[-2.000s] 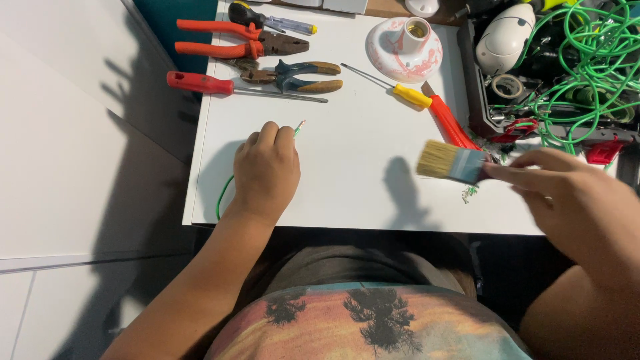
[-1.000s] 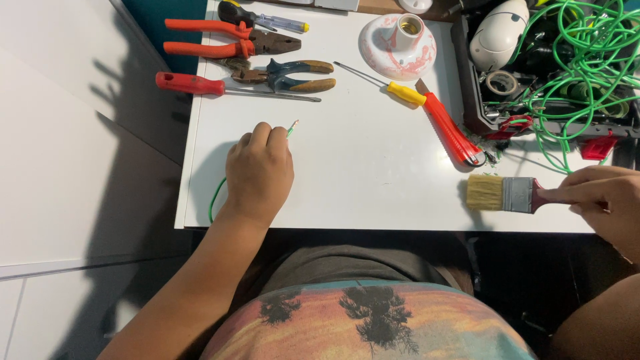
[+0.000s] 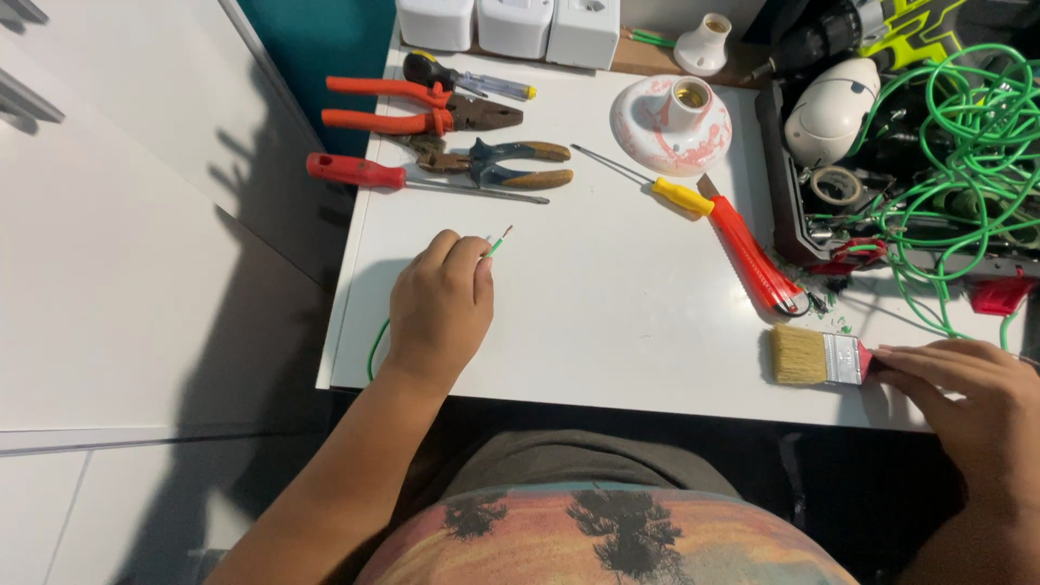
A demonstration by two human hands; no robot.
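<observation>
My left hand (image 3: 443, 305) is closed on a green insulated wire (image 3: 496, 246), whose bare copper end points up and away past my fingers; more of the wire curves out below the hand. At the right, my right hand (image 3: 959, 382) grips the handle of a paintbrush (image 3: 800, 355) with pale bristles and a metal ferrule, low over the white tabletop (image 3: 601, 325). Just beyond the brush lie a red utility knife (image 3: 751, 256) and small green scraps (image 3: 841, 325). A yellow-handled screwdriver (image 3: 682, 197) touches the knife's upper end.
Orange-handled pliers (image 3: 390, 122), diagonal cutters (image 3: 508, 162), a red screwdriver (image 3: 361, 172) and a voltage tester (image 3: 496, 85) lie at the back left. Behind stand a lamp socket (image 3: 691, 97), a smaller socket (image 3: 701, 49) and white outlet boxes (image 3: 585, 32). A toolbox (image 3: 784, 187) with tangled green wire (image 3: 967, 162) fills the back right.
My right hand has carried the brush right and toward the table's front edge, away from beside the knife's lower end. My left hand keeps its hold on the wire. The view has shifted a little.
</observation>
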